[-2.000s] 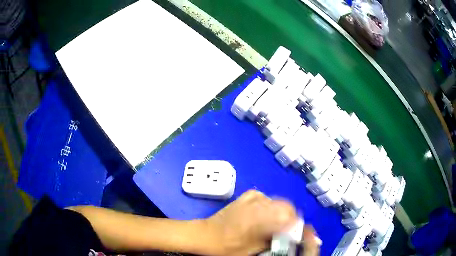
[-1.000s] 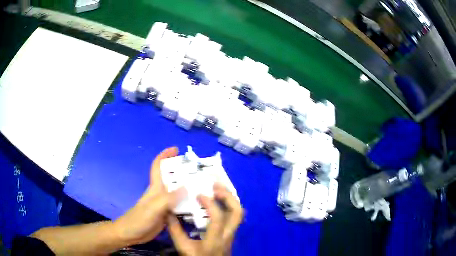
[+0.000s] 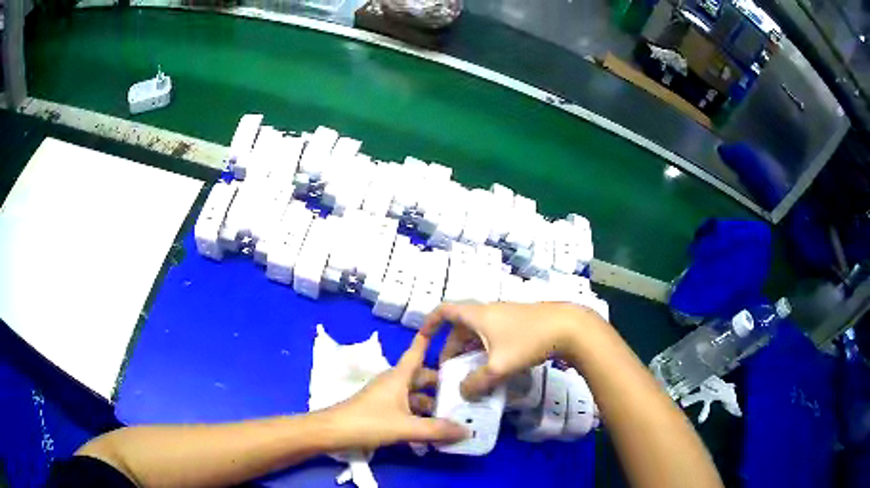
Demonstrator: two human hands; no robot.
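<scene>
A white plug adapter (image 3: 469, 416) is held between both hands over the blue mat (image 3: 219, 334), its socket face turned up. My left hand (image 3: 386, 405) grips its left side, and my right hand (image 3: 501, 348) grips its upper part with the fingers bent over it. A limp white cloth (image 3: 341, 370) lies on the mat, partly under my left hand. Many white adapters (image 3: 372, 205) stand on edge in rows along the mat's far side. Some at the right are partly hidden behind my right hand and arm.
A single adapter (image 3: 150, 93) lies on the green conveyor belt (image 3: 286, 86). A white sheet (image 3: 86, 248) is at the left. Clear bottles (image 3: 701, 351), a white limp piece (image 3: 711, 396) and a crumpled blue cloth (image 3: 725, 262) are at the right. A plastic bag (image 3: 415, 11) is beyond the belt.
The view has swung right. The adapter from the mat is now in both hands. The white cloth, in my hands one second ago, now lies on the mat.
</scene>
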